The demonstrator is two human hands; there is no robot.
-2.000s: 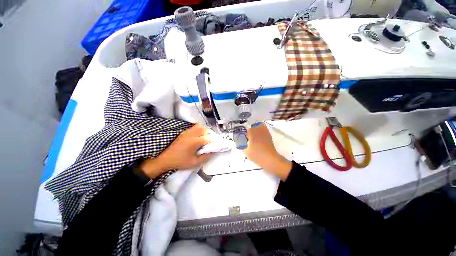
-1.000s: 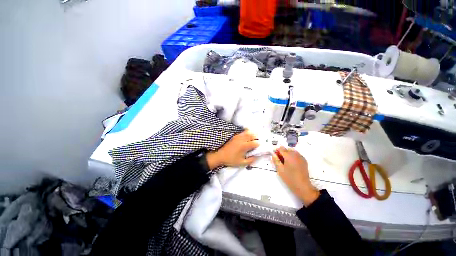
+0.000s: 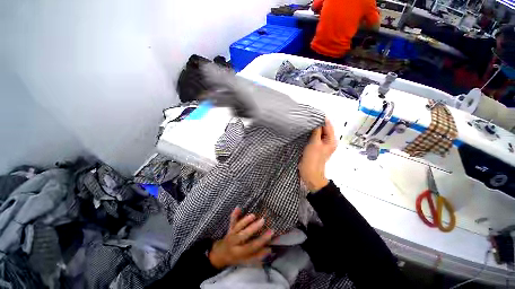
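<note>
The black-and-white checked garment (image 3: pixel 243 169) is lifted off the table, left of the machine, with its upper part blurred and its white lining (image 3: pixel 288 265) low in front. My right hand (image 3: pixel 319 152) grips its upper right edge between thumb and fingers. My left hand (image 3: pixel 243 242) lies lower against the cloth with its fingers spread; whether it grips any cloth cannot be told. The sewing machine (image 3: pixel 418 132) stands to the right, and no cloth lies under its presser foot (image 3: pixel 372 150).
Scissors with red and yellow handles (image 3: pixel 436 211) lie on the table. Plaid cloth (image 3: pixel 437 132) drapes over the machine head. A heap of garments (image 3: pixel 56 220) fills the lower left. Blue crates (image 3: pixel 262 45), cloth in the trough (image 3: pixel 327 79) and a person in orange (image 3: pixel 343 28) are behind.
The garment has come away from the needle area and is raised to the left. Both hands have left the machine. The view has swung left, showing more of the heap and the person behind.
</note>
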